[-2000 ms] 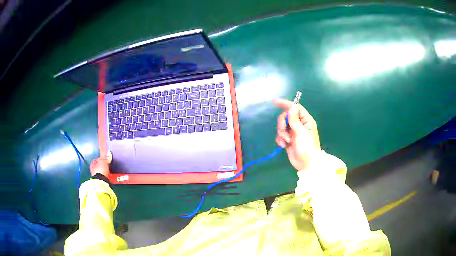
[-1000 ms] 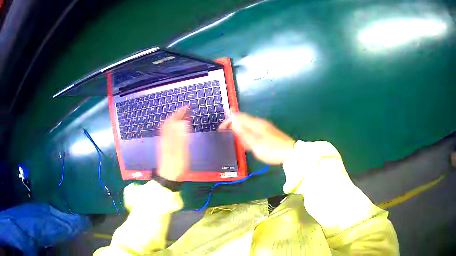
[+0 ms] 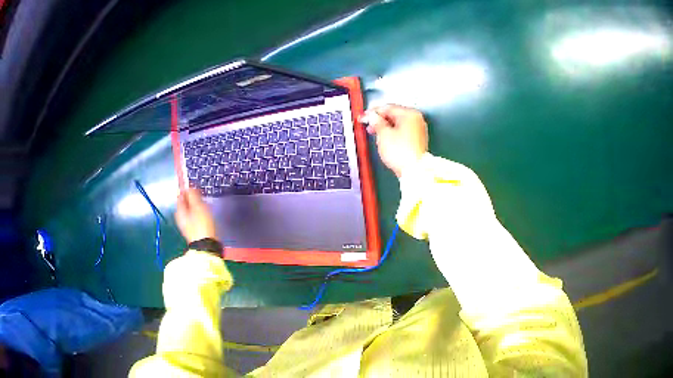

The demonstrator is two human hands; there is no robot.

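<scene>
An open laptop [image 3: 291,214] with a dark keyboard and a tilted dark screen lies on a red tray [image 3: 295,257]. My left hand [image 3: 195,215] lies at the laptop's left front edge; whether its fingers grip the edge is unclear. My right hand [image 3: 398,134] is at the laptop's upper right side, its fingertips pinched on the small pale plug of a blue network cable [image 3: 336,272]. The fingers partly hide the plug, so I cannot tell if it is in the port. The cable runs behind my right forearm and along the tray's front right corner.
The laptop's tray lies on a shiny green belt [image 3: 516,155]. Other blue cords [image 3: 157,221] lie to the left. A blue cloth-like shape [image 3: 66,321] is at the lower left. Grey floor with a yellow line [image 3: 616,286] shows beyond the belt's near edge.
My left hand has moved left from over the keyboard and touchpad to the laptop's left edge. My right hand has moved up along the right side, its fingers now pinched there.
</scene>
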